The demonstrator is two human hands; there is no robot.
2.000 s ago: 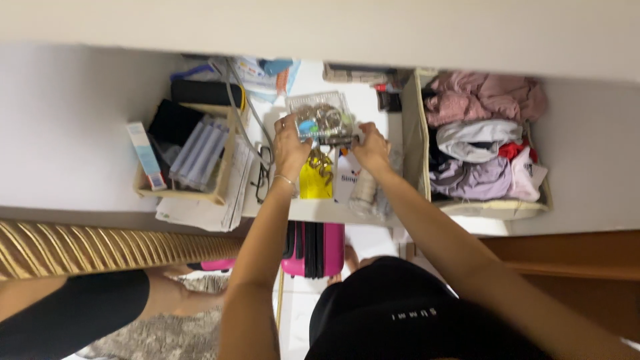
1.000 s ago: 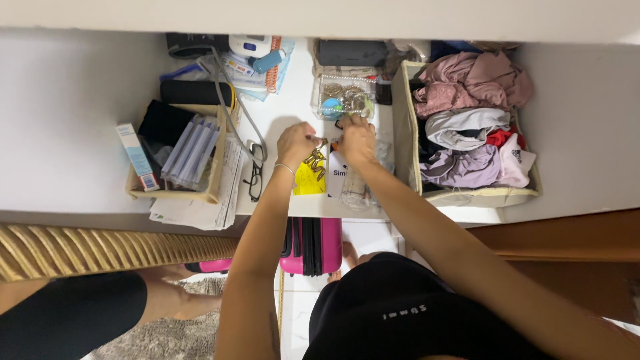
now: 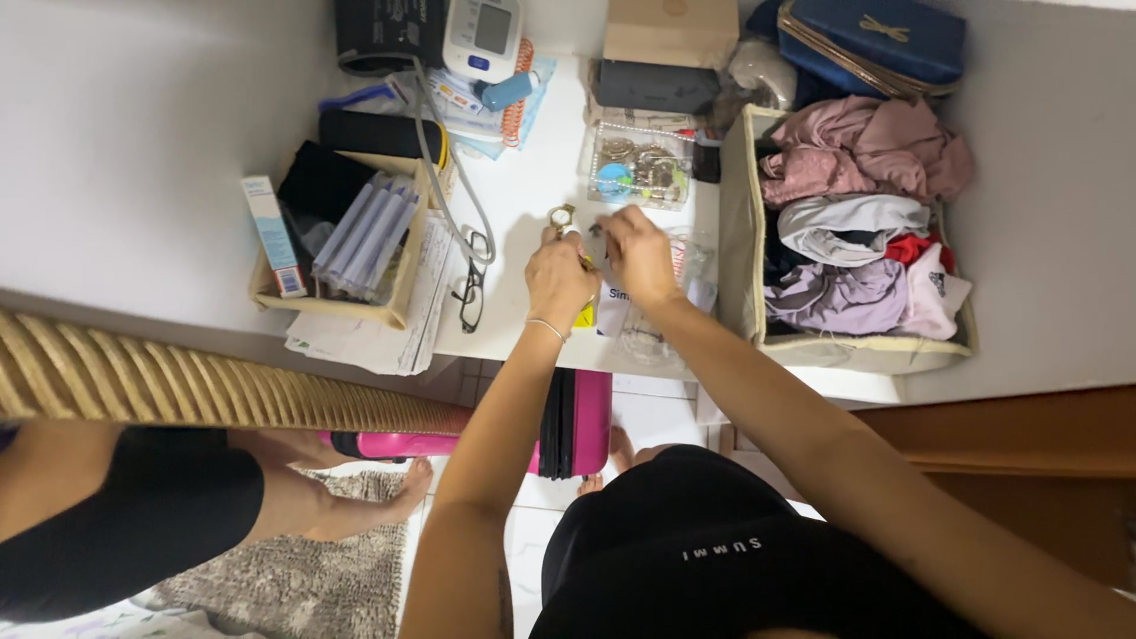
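My left hand (image 3: 561,277) is closed on a gold-tone wristwatch (image 3: 561,216), whose round face sticks out beyond the fingers above the white shelf. Just to its right, my right hand (image 3: 637,253) pinches a small dark item (image 3: 596,229) at its fingertips; what it is cannot be told. A clear box (image 3: 641,167) with a beaded rim, holding watches or jewellery and a blue round piece, lies beyond the hands. Under and between them show a yellow piece (image 3: 585,316) and a white printed card or packet (image 3: 612,311), both partly hidden.
Black-framed eyeglasses (image 3: 472,297) lie left of my hands, near a beige bin (image 3: 404,284) with rolled packets. A blood pressure monitor (image 3: 482,40) stands at the back. On the right is a fabric bin (image 3: 744,222) of folded clothes. A pink suitcase (image 3: 590,426) stands below the shelf edge.
Two seconds ago both hands held the clear box; one second ago it lay at the back and the hands were over the yellow piece. Now the watch is raised in my left hand.
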